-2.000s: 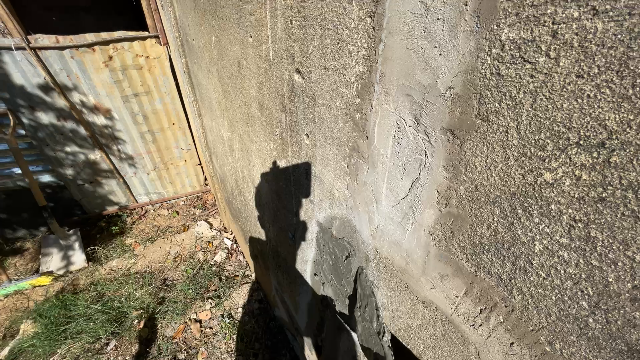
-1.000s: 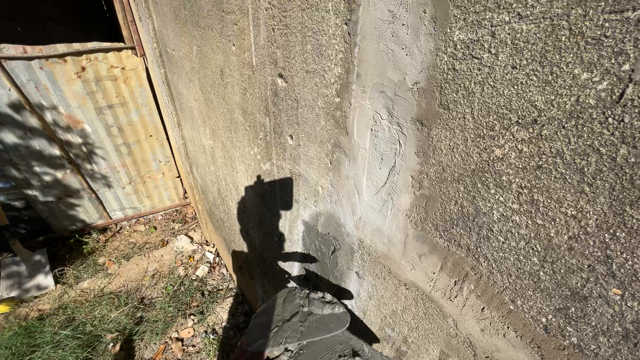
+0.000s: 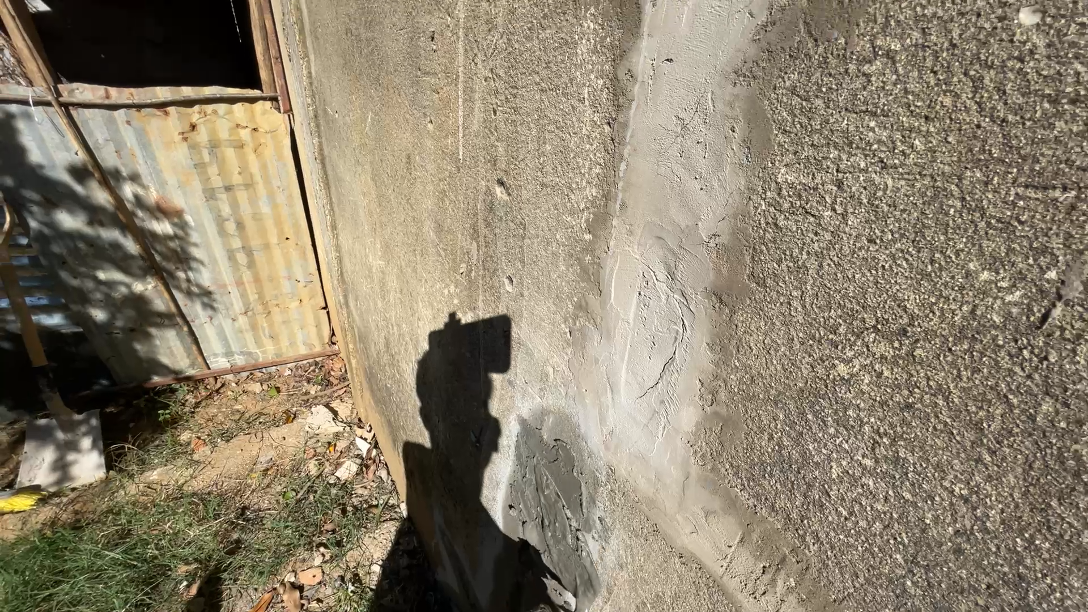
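Neither my left hand nor my right hand is in the view. A rough concrete wall point(image 3: 901, 323) fills the middle and right. Dark grey wet mortar point(image 3: 552, 493) lies on its lower part, with ridged, uneven texture. Just right of that runs a lighter, smoothed band of mortar point(image 3: 667, 297), which bends toward the lower right. A dark shadow of a person point(image 3: 459, 408) falls on the wall and reaches the wet patch. At the bottom edge, by the patch, a small pale shape point(image 3: 558, 595) shows; what it is I cannot tell.
A corrugated metal panel point(image 3: 246, 246) stands at the left below a dark opening. A shovel point(image 3: 59, 450) leans there, blade down, beside a yellow object point(image 3: 21, 500). Grass point(image 3: 110, 561), dry leaves and stone bits cover the ground along the wall's foot.
The mortar-covered tool seen at the bottom one second ago is out of view. The wet patch on the wall now shows more fully, with a rougher surface.
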